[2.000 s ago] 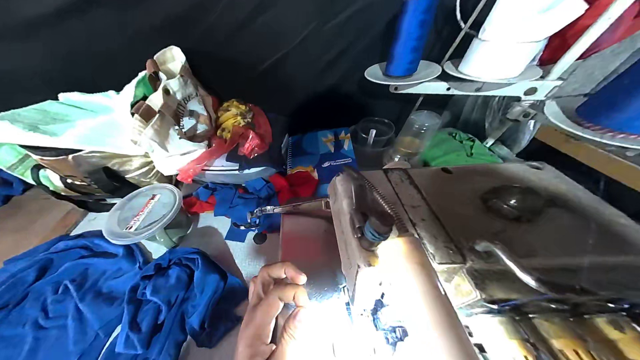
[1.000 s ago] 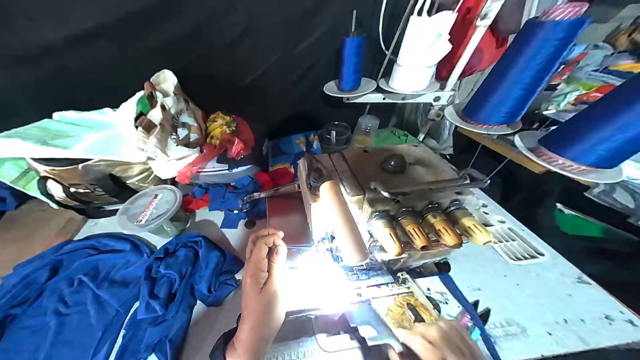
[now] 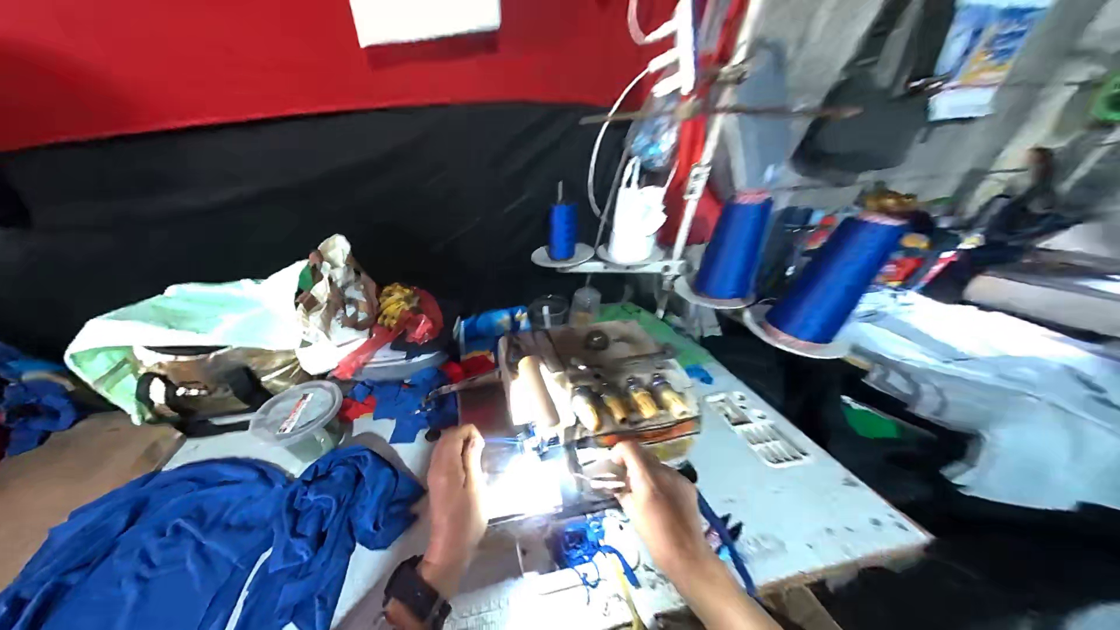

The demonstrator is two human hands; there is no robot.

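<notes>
A serger-type sewing machine (image 3: pixel 542 394) with several tension knobs stands on the white table, its needle area lit by a bright lamp. My left hand (image 3: pixel 457 490) is at the left of the lit area, fingers bent; glare hides what it touches. At the right of the needle area, my right hand (image 3: pixel 652 499) has its thumb and fingers brought together at a metal part of the machine's front; whether it grips that part cannot be told. Below, between the hands, lie tangled blue threads (image 3: pixel 582 542). Blue fabric (image 3: pixel 175 534) is heaped to the left.
A lidded plastic tub (image 3: pixel 297 416) and blue scraps (image 3: pixel 402 394) are left of the machine. Behind it, a thread stand holds blue thread cones (image 3: pixel 735 249) and a white one (image 3: pixel 634 223). A small parts tray (image 3: pixel 761 429) rests on the table's right. The table edge (image 3: pixel 840 569) runs diagonally at right.
My right hand has moved up from the lower front of the machine to beside the needle area. The view has swung up and widened. My left hand remains left of the lamp light.
</notes>
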